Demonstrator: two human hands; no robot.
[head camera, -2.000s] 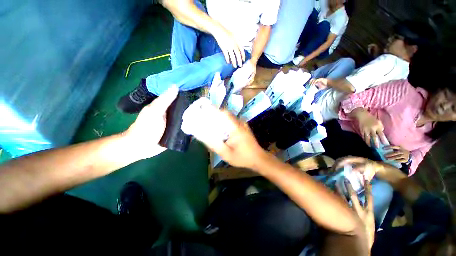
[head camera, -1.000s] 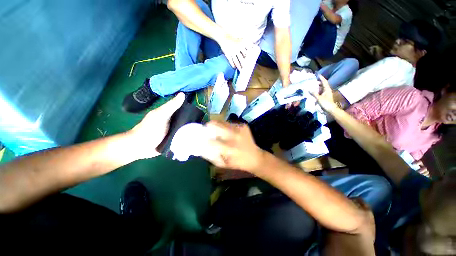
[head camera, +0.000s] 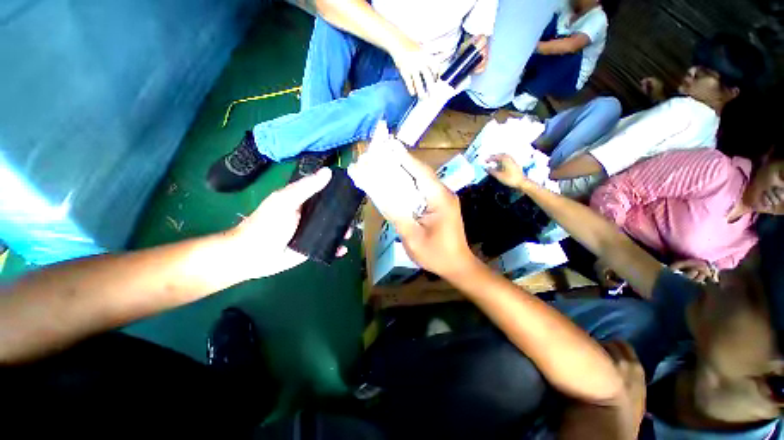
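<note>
My left hand (head camera: 273, 225) holds a black cylinder (head camera: 327, 216), tilted, at the middle left of the view, with fingertips showing at its far side. My right hand (head camera: 434, 228) is just right of it and grips a white cloth (head camera: 387, 178), whose near edge is at the upper end of the cylinder. The cloth is overexposed, so its folds are hard to tell. Whether cloth and cylinder touch cannot be told.
Beyond my right hand, black cylinders (head camera: 507, 206) and white cartons (head camera: 533, 258) stand on brown cardboard (head camera: 443, 136). A person opposite holds a carton (head camera: 425, 112) and a black piece (head camera: 462, 65). Another person's arm (head camera: 593, 230) reaches in from the right. Blue sheeting (head camera: 112, 112) stands left.
My right hand and the cloth have moved up and right, off the cylinder's side. The cylinder has shifted slightly right. The person opposite now has a black piece at the carton.
</note>
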